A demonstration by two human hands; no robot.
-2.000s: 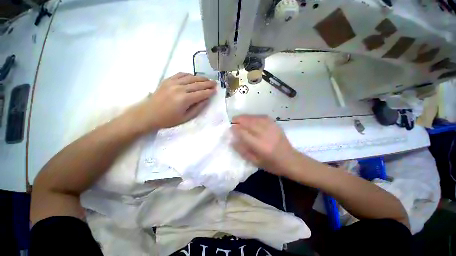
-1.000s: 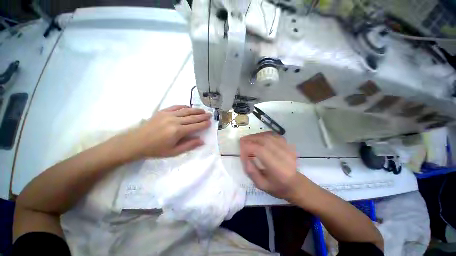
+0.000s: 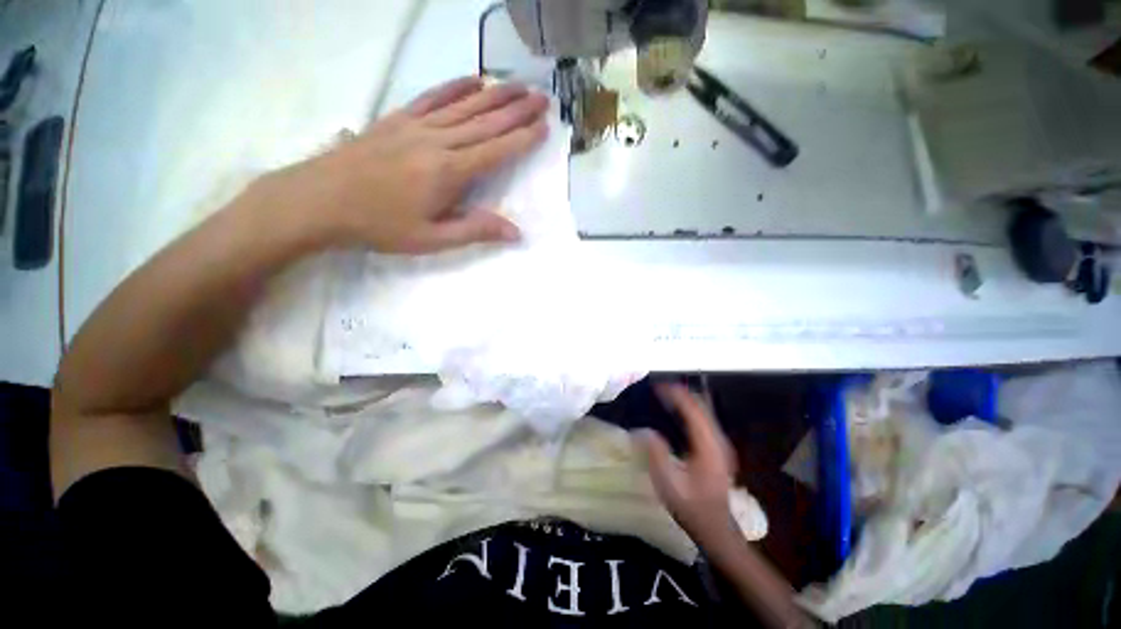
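Observation:
A white garment piece point(image 3: 492, 301) lies on the machine table, from the needle area down over the front edge. My left hand point(image 3: 430, 166) lies flat on it, fingers slightly spread, fingertips beside the presser foot point(image 3: 569, 105). My right hand point(image 3: 695, 461) is below the table edge, right of the cream cut pieces point(image 3: 455, 461) in my lap. It is slightly blurred, thumb and fingers apart, and nothing shows in it.
Black thread snips point(image 3: 744, 117) lie on the metal bed right of the needle. A printed ruler strip point(image 3: 836, 329) runs along the front edge. A blue basket point(image 3: 836, 473) with pale pieces stands at lower right. A dark flat rectangle point(image 3: 38, 193) lies far left.
My right hand has moved from the table down below its front edge. My left hand stays on the fabric by the needle. The camera view has tilted down.

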